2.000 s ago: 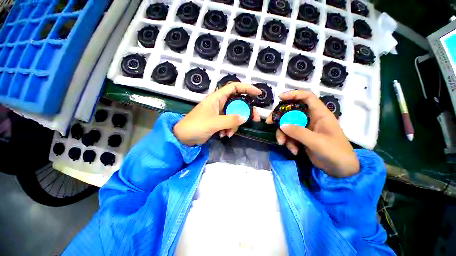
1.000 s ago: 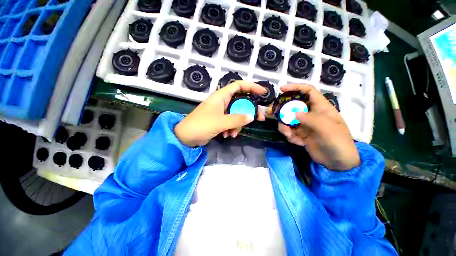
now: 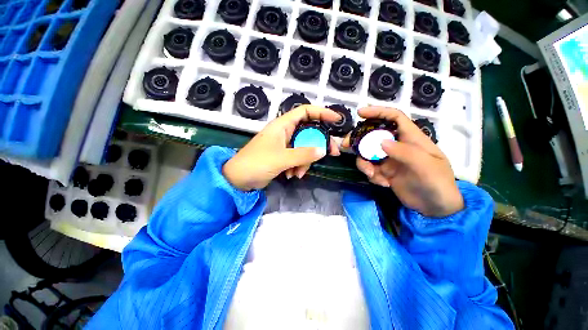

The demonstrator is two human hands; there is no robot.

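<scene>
My left hand (image 3: 271, 148) is bare and holds a round black unit (image 3: 311, 139) between thumb and fingers; its glossy face shows cyan. My right hand (image 3: 419, 164) is bare and holds a second black unit (image 3: 374, 140), whose face shows mostly white with a little cyan at its lower edge. The two units are side by side, held over the front edge of the white tray (image 3: 465, 155). The fingers cover part of each unit's rim. The tray's square pockets hold rows of similar black units.
A blue tray (image 3: 48, 97) lies at left on stacked pale trays (image 3: 97, 97). A lower white tray (image 3: 138, 193) of black units is at left below the bench. At right are a white tissue (image 3: 487, 38), a pen (image 3: 509, 134) and a box with a bright screen (image 3: 577, 55).
The face of the unit in my right hand has gone from cyan to mostly white as that unit tilted. The trays and pen have shifted left in view; both hands keep their units.
</scene>
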